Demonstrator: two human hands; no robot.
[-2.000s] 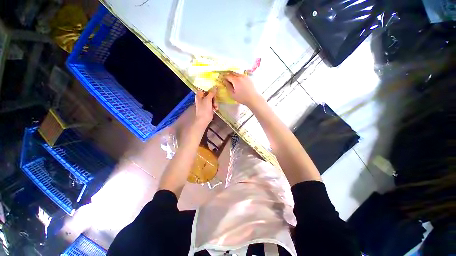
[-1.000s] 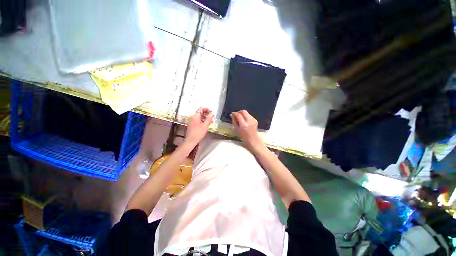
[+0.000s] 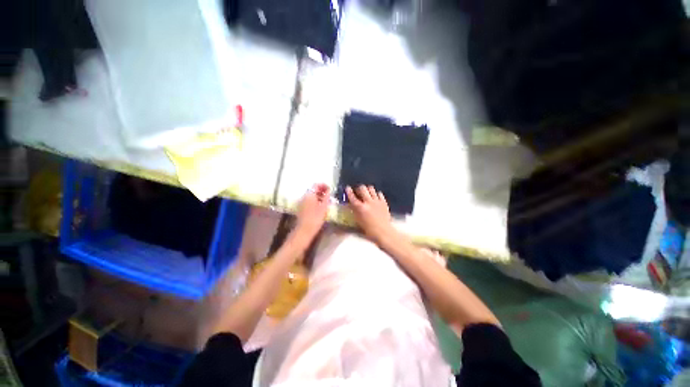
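Note:
A folded dark garment (image 3: 384,160) lies flat on the white tabletop (image 3: 318,136) in front of me. My right hand (image 3: 368,208) rests on its lower left corner with the fingers spread. My left hand (image 3: 313,210) is just left of the garment at the table's front edge, its fingers curled with the tips close together. Whether a small sticker is between them is too blurred to tell. The yellow sticker sheet (image 3: 204,164) hangs over the table edge at the left, below the whitish stack of empty poly bags (image 3: 163,83).
Dark packs (image 3: 284,23) lie at the back. A large dark heap (image 3: 575,68) fills the back right, with a pile of dark garments (image 3: 581,221) at the right edge. Below are a blue crate (image 3: 136,264), a round stool (image 3: 287,289) and a green sack (image 3: 548,332).
My hands have left the yellow sheet and moved right to the folded garment. My right hand now lies flatter on its corner. The view has turned toward the garment.

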